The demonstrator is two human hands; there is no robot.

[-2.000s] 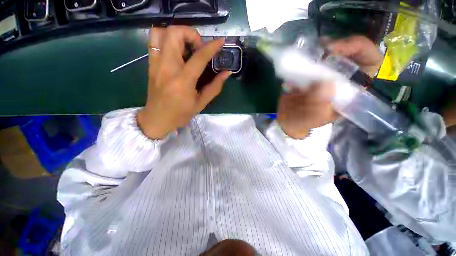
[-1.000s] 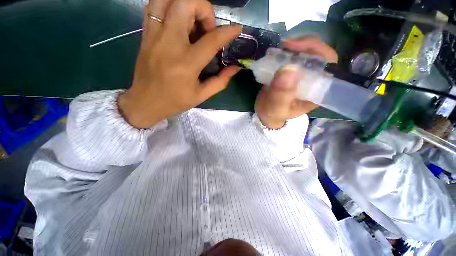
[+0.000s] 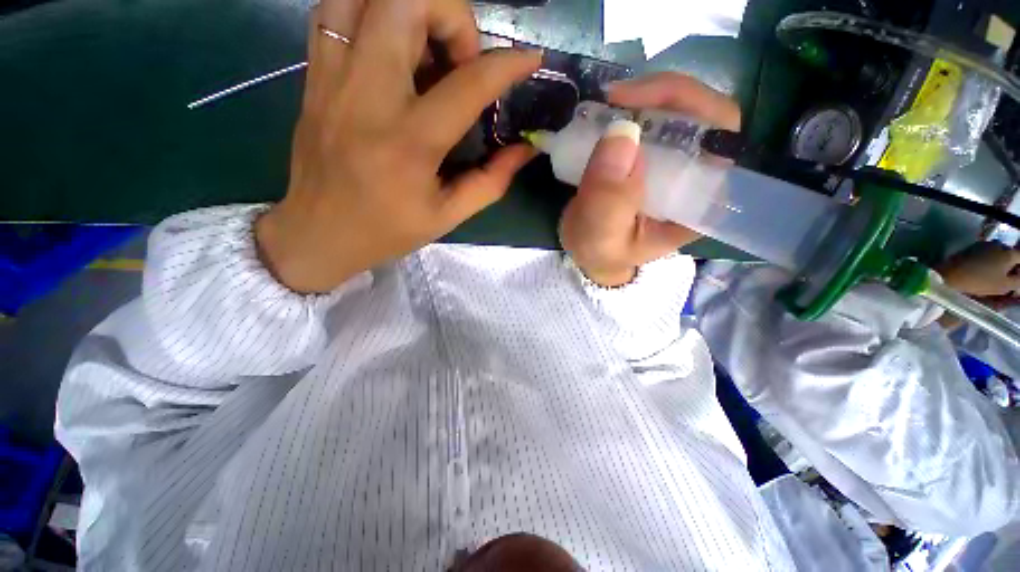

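Note:
The watch housing (image 3: 545, 101), dark with a shiny silver rim, lies on the black fixture (image 3: 598, 74) in front of me. My left hand (image 3: 386, 145) holds the housing between thumb and forefinger at its left side. My right hand (image 3: 638, 168) is closed around the glue syringe (image 3: 716, 201), a fat translucent barrel with milky contents and a green cap at its rear. Its yellow-green tip (image 3: 535, 140) is at the housing's lower edge. Whether the tip touches the rim cannot be told.
A thin metal rod (image 3: 248, 85) lies on the green mat to the left. White paper (image 3: 674, 22) lies behind the fixture. A black box with a round gauge (image 3: 825, 134) and yellow label stands right. Another person's sleeve (image 3: 861, 391) and hand (image 3: 982, 272) are at the right.
The syringe has come left from the right side, and its tip has come down to the housing. My left hand stays at the housing. The view has shifted.

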